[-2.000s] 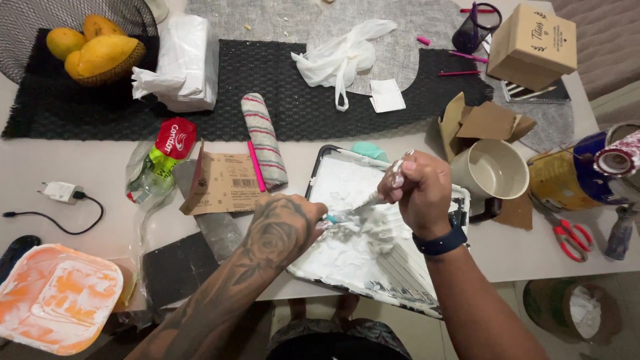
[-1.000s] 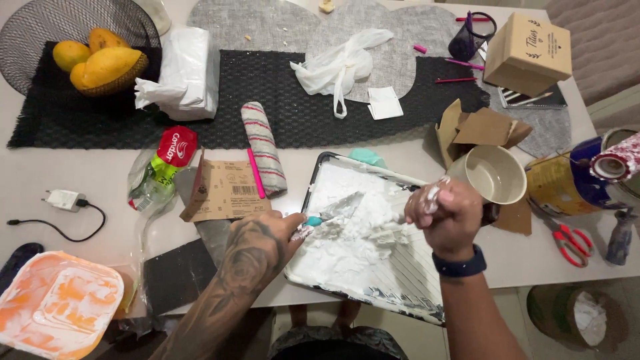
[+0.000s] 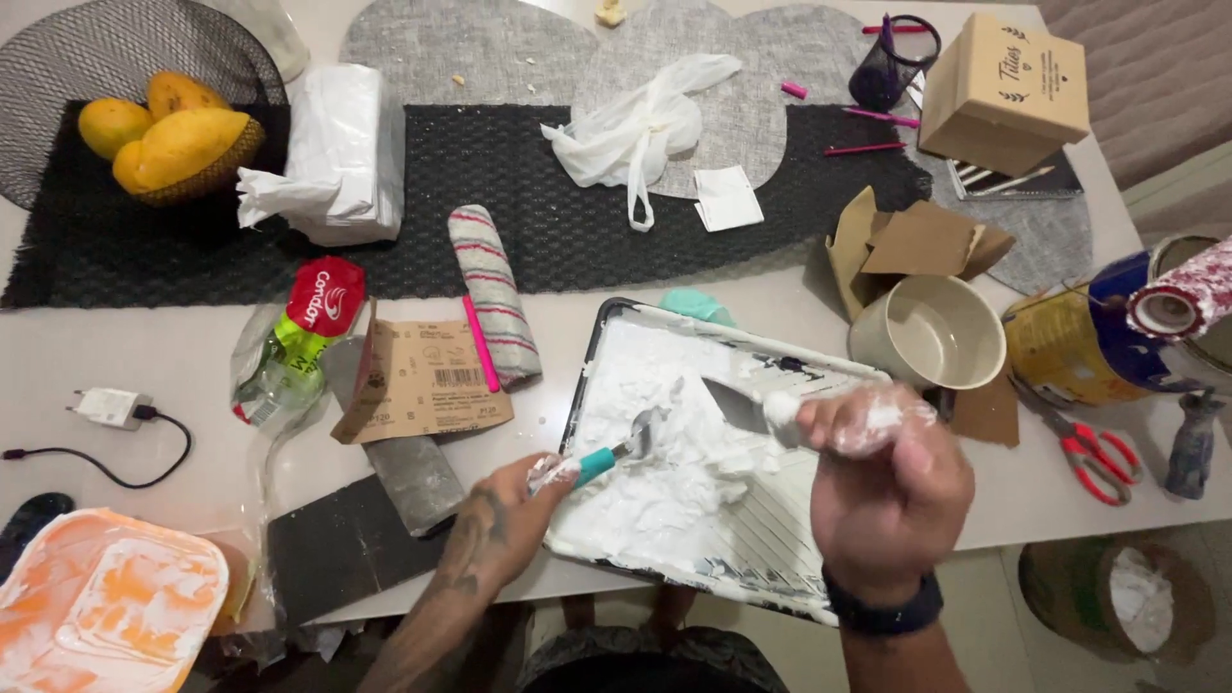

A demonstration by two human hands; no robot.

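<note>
My left hand [image 3: 529, 510] grips the teal handle of a spoon [image 3: 599, 466], whose metal end rests in thick white paste [image 3: 674, 443]. The paste covers much of a black-rimmed paint tray [image 3: 760, 577] with a ribbed slope. Over the tray's right side, my right hand [image 3: 885, 462] holds a paste-smeared tool with a flat metal blade [image 3: 733, 404], perhaps a putty knife; its handle is mostly hidden by my fingers. Both hands have white paste on them. A teal piece [image 3: 697, 307] lies behind the tray's far edge.
Right of the tray stand a cream bowl [image 3: 929, 332], red-handled scissors [image 3: 1097, 462] and a large can [image 3: 1078, 337] with a paint roller [image 3: 1184, 294] on top. To the left are a sandpaper sheet [image 3: 423, 375], a striped roller cover [image 3: 493, 289] and an orange tub [image 3: 115, 597] smeared white.
The spoon's metal end and the flat blade now show apart in the paste, while earlier my hands were closer together. My left hand has moved down and left, away from the tray's middle.
</note>
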